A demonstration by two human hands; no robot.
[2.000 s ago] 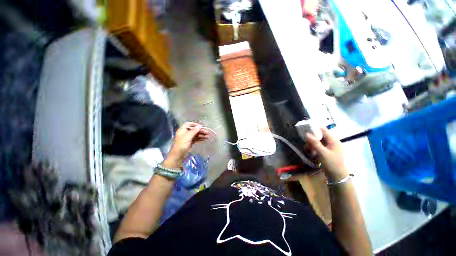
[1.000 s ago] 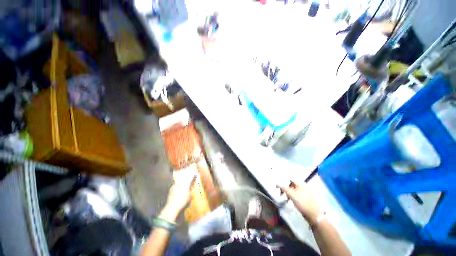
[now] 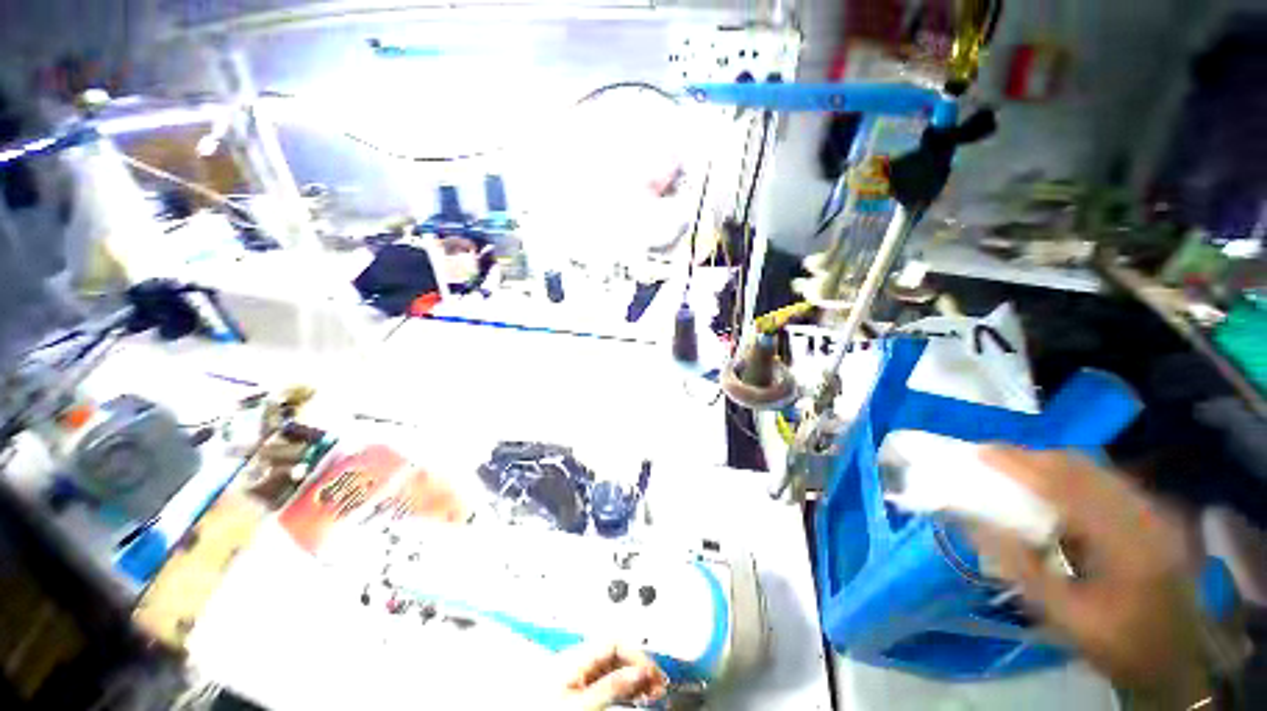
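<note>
My right hand [image 3: 1112, 563] is raised at the right, large and blurred, in front of the upturned blue stool [image 3: 917, 604]. Its fingers are closed on a blurred white block [image 3: 959, 479], which looks like the charger plug. My left hand [image 3: 616, 678] is small and cut off by the bottom edge, beside the blue-edged end of the white sewing machine [image 3: 556, 583]. Its fingers are curled, and whether they hold anything cannot be told. The charging cable cannot be made out clearly.
A metal pole with a blue crossbar [image 3: 834, 97] stands right of centre. A white socket panel [image 3: 730, 56] is above the tables. A red packet [image 3: 368, 500] and dark bundle [image 3: 539, 483] lie behind the machine. A thread cone [image 3: 685, 336] stands farther back.
The view has swung up and right from the aisle and bench to the machine tables. My right hand has risen over the stool. My left hand has moved from above the bench to beside the machine.
</note>
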